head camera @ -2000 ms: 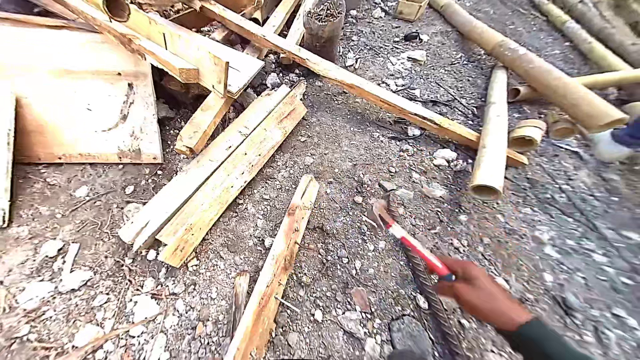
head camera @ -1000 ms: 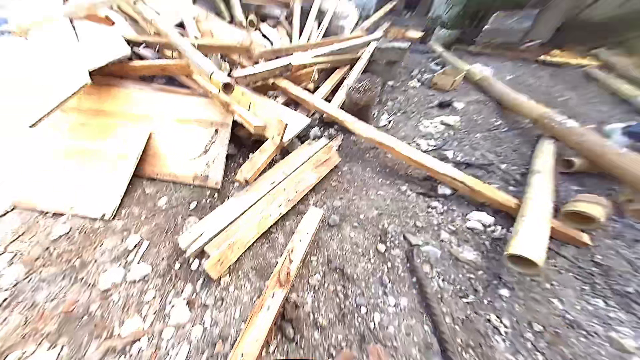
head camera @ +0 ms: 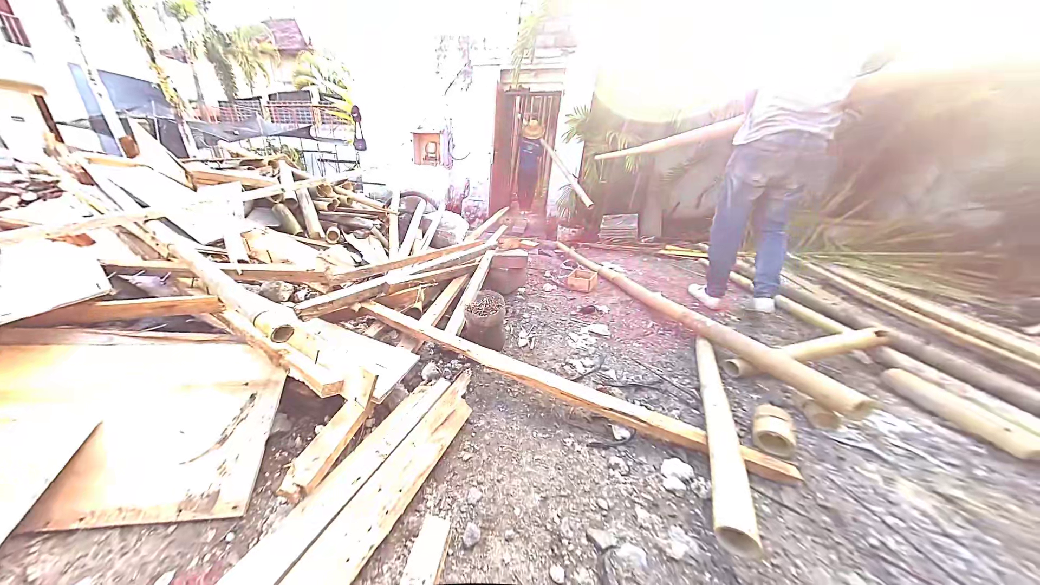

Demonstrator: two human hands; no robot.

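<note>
Neither of my hands shows in the head view now, nor does the red-handled tool. Two split wooden boards [head camera: 382, 487] lie side by side on the gravel at the lower middle. The end of another narrow board [head camera: 426, 552] shows at the bottom edge. A long timber beam [head camera: 569, 390] runs diagonally from the wood pile to a short bamboo pole [head camera: 727, 455] at the right. Plywood sheets [head camera: 162, 431] lie at the lower left.
A heap of timber [head camera: 268, 268] fills the left. Bamboo poles [head camera: 723, 329] and a cut bamboo piece [head camera: 773, 429] lie on the right. A person in jeans [head camera: 751, 203] stands among poles; another person [head camera: 530, 162] is at the doorway. A bucket [head camera: 485, 319] stands mid-ground.
Two seconds ago my right hand held a red-handled tool over the gravel; hand and tool are now out of view. The view has tilted up, showing the doorway and two people.
</note>
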